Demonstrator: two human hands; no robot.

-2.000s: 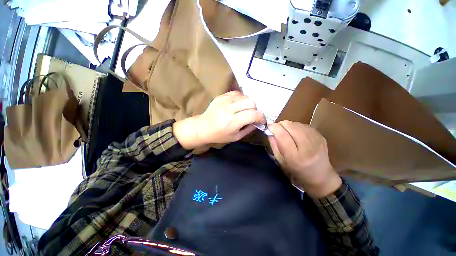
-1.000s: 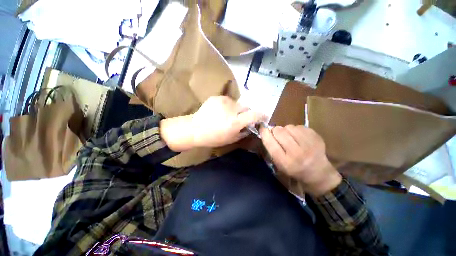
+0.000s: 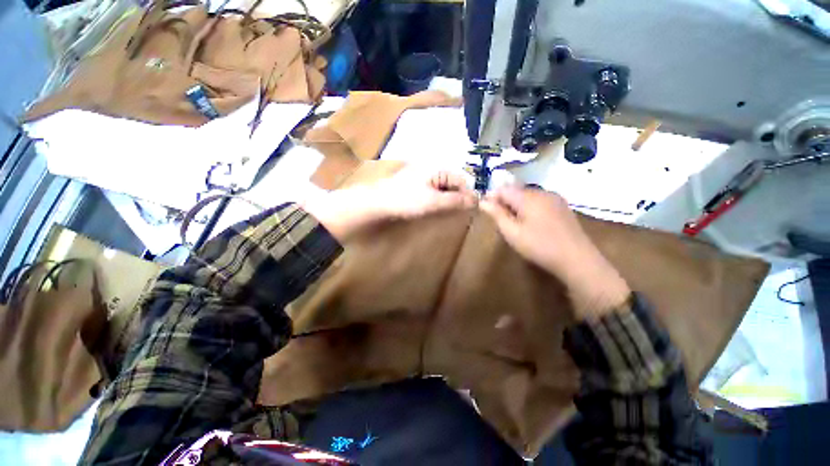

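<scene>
A large brown bag body panel (image 3: 537, 319) lies spread over the machine table and my lap, with its centre seam (image 3: 448, 273) running from the needle area towards me. My left hand (image 3: 400, 200) pinches the panel's far edge just left of the presser foot (image 3: 481, 171). My right hand (image 3: 541, 232) pinches the same edge just right of it. Both hands' fingertips are close together at the presser foot. The needle tip and the exact edge under the fingers are too small and blurred to tell.
The sewing machine head with black tension knobs (image 3: 569, 114) stands ahead. A red-handled tool (image 3: 725, 202) rests on the machine at right. Stacked brown bag pieces (image 3: 246, 64) lie at far left. A brown bag (image 3: 45, 350) stands by a cardboard box (image 3: 105, 273) at left.
Both hands have moved forward from above my lap to the presser foot with the bag body. The panel is now spread flatter, its centre seam showing. The view has tilted up to the machine head.
</scene>
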